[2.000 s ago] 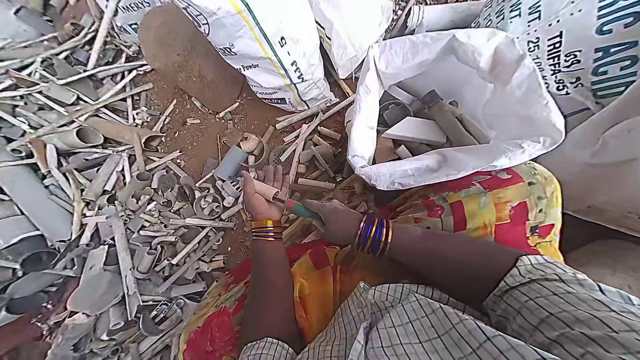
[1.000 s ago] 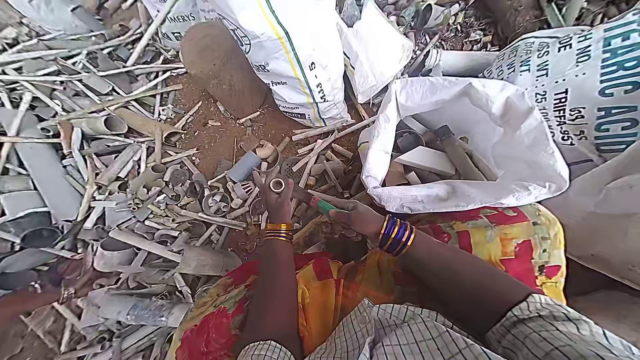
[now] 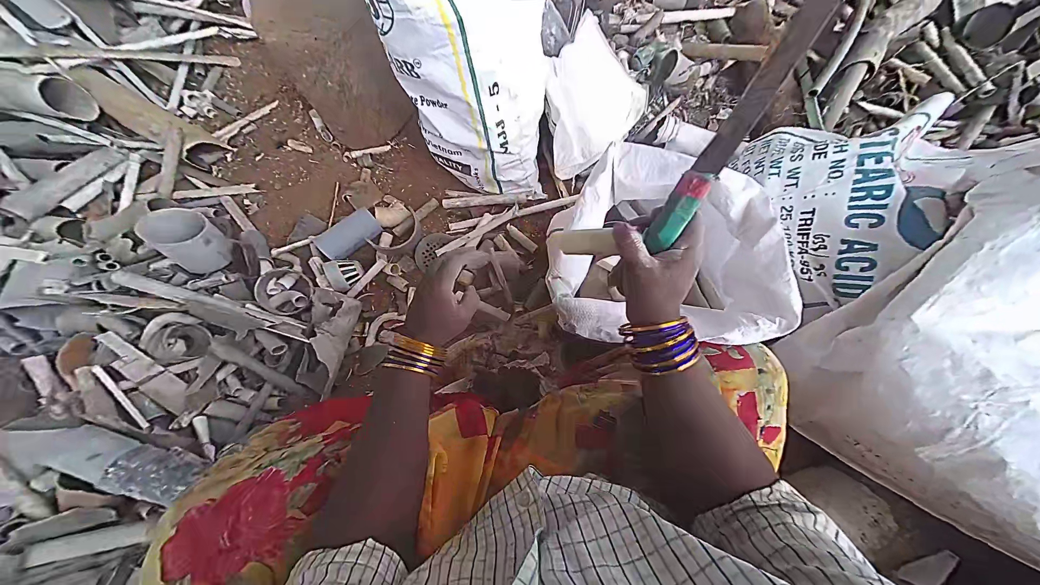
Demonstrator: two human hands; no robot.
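My right hand (image 3: 662, 264) is raised over the open white woven sack (image 3: 756, 309). It grips the green and red handle of a long, dark flat blade (image 3: 751, 93), whose blade points up and away to the right. A pale plastic pipe piece (image 3: 593, 242) sticks out to the left from the same hand. Plastic pipe pieces lie inside the sack. My left hand (image 3: 447, 296) is low over the scrap left of the sack, fingers curled around what looks like a small tan piece, partly hidden. A grey pipe piece (image 3: 347, 235) lies beyond my left hand.
Heaped plastic pipe scrap (image 3: 187, 317) covers the ground at the left. A printed white sack (image 3: 479, 89) stands beyond, beside a brown rounded block (image 3: 333, 65). Another printed sack (image 3: 829, 211) and a large white sack (image 3: 934, 341) lie at the right; more scrap is behind.
My hands, close together before, have moved apart. The right hand has moved over the sack with the blade, now pointing away. The left hand has dropped to the scrap.
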